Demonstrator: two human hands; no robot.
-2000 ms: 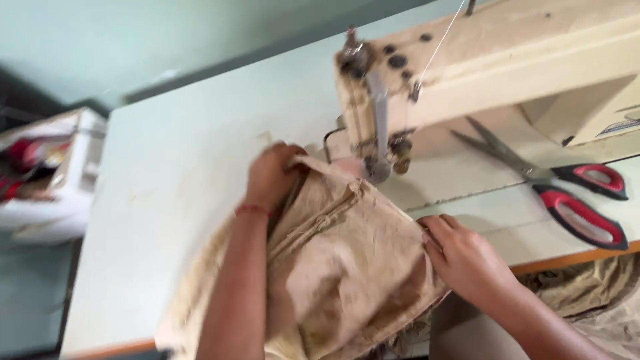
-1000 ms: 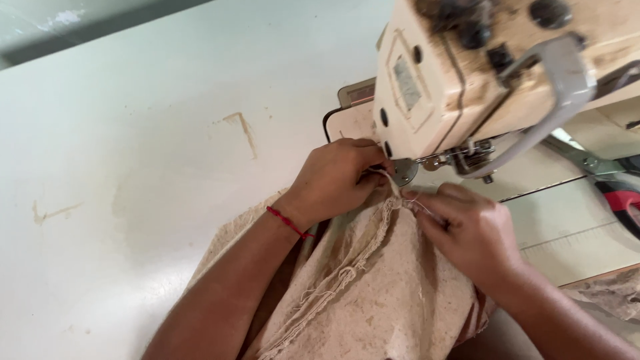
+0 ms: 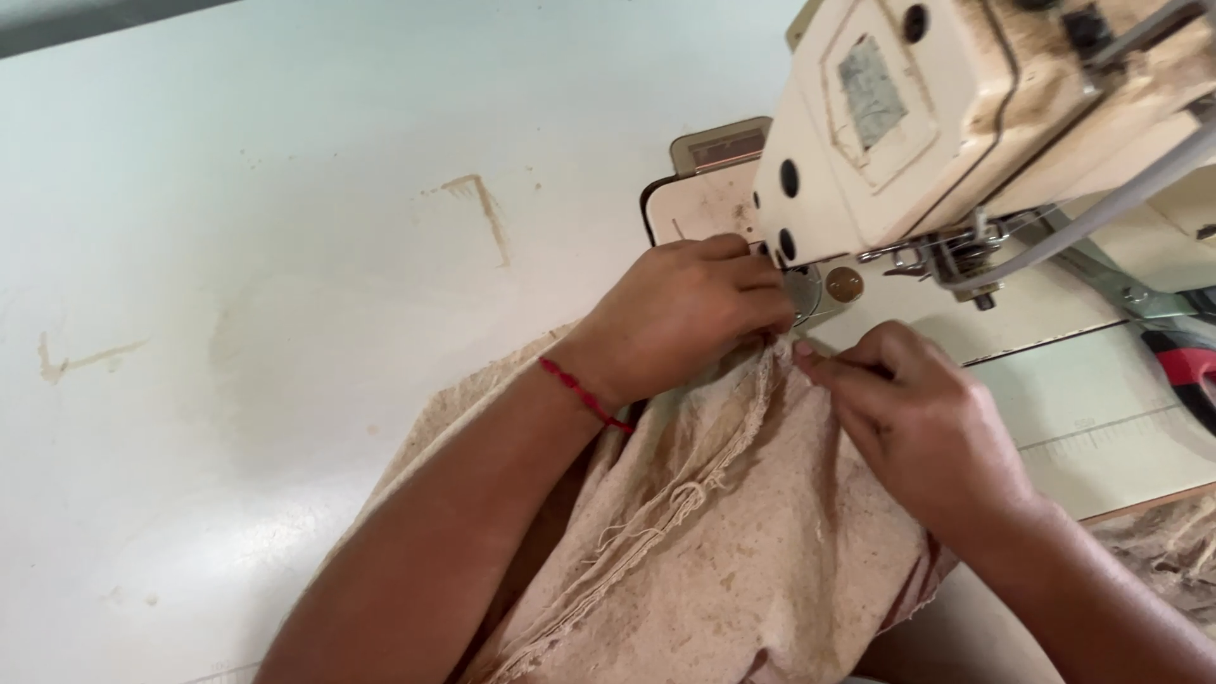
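Observation:
Beige fabric with a frayed seam point(image 3: 727, 560) hangs over the near edge of the sewing table, its upper end close to the needle area of a cream sewing machine point(image 3: 883, 114). My left hand point(image 3: 689, 313), with a red cord bracelet at the wrist, grips the fabric's top edge beside the machine head; its fingertips are partly hidden. Just right of it, my right hand point(image 3: 926, 427) pinches the same edge between thumb and curled fingers. The needle itself is hidden.
Scissors with black and red handles point(image 3: 1187, 366) lie right of the machine head, partly out of view. The white tabletop point(image 3: 285, 237) spreads to the left. More crumpled beige fabric point(image 3: 1159, 551) is at the lower right, beyond the table's edge.
The view has moved in closer since the first frame. Both hands have come together at the fabric's upper edge, where earlier they were wide apart on it.

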